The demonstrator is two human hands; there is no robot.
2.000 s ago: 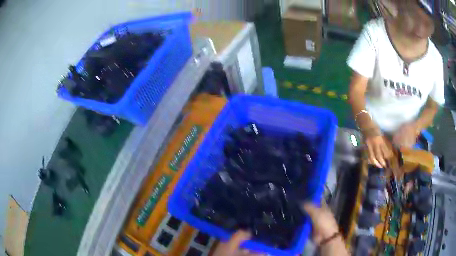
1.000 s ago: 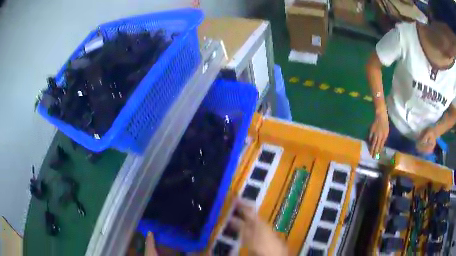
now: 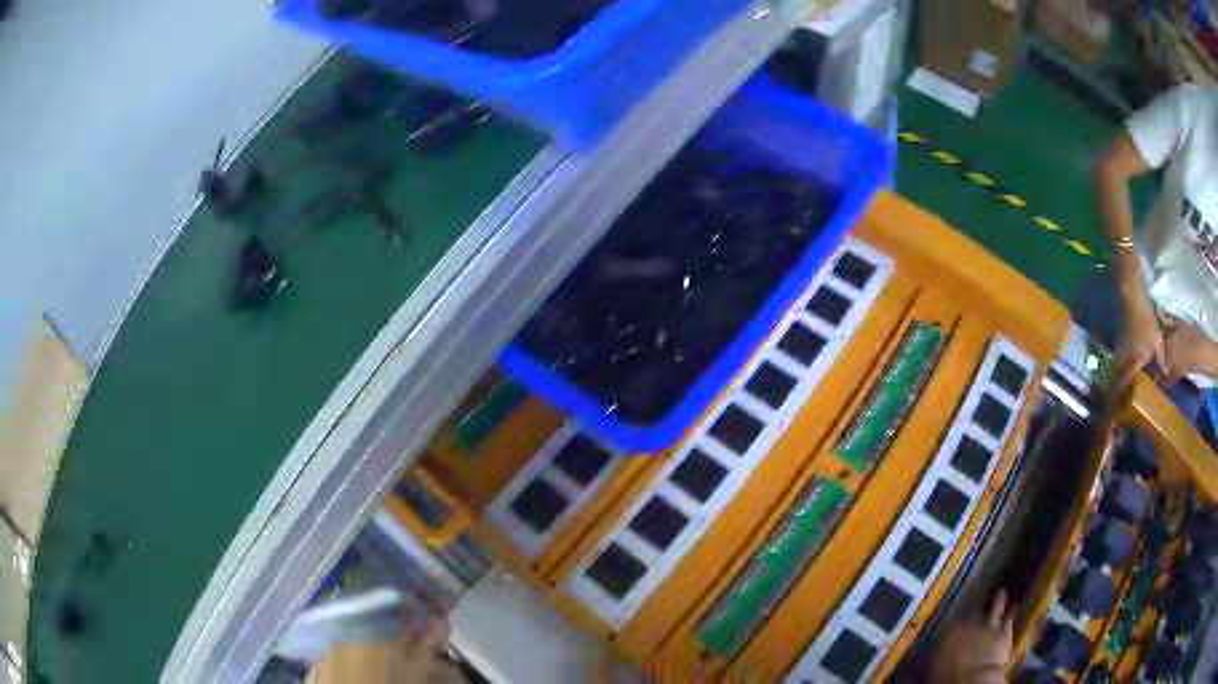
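Observation:
An orange fixture tray [image 3: 815, 468] lies in front of me, with two white strips of flat black sockets and a green board [image 3: 775, 568] down its centre. A blue basket [image 3: 641, 438] heaped with black adapters [image 3: 668, 281] rests over the tray's far left part and a neighbouring tray. My right hand [image 3: 978, 649] is at the bottom edge, blurred and cut off, beside the tray's right side; its grip is unclear. My left hand cannot be made out; a blurred tan patch at the bottom left is unclear.
A green belt [image 3: 174, 401] with loose adapters curves along the left behind a metal rail [image 3: 387, 361]. Another blue basket [image 3: 588, 94] is at the top. A loaded orange tray [image 3: 1175, 428] lies at right, with another person's hand [image 3: 1138, 341] near its far end.
The view has swung down and left. The blue basket over the trays is no longer touched by my hands. My right hand has moved from beside the basket to the tray's right side.

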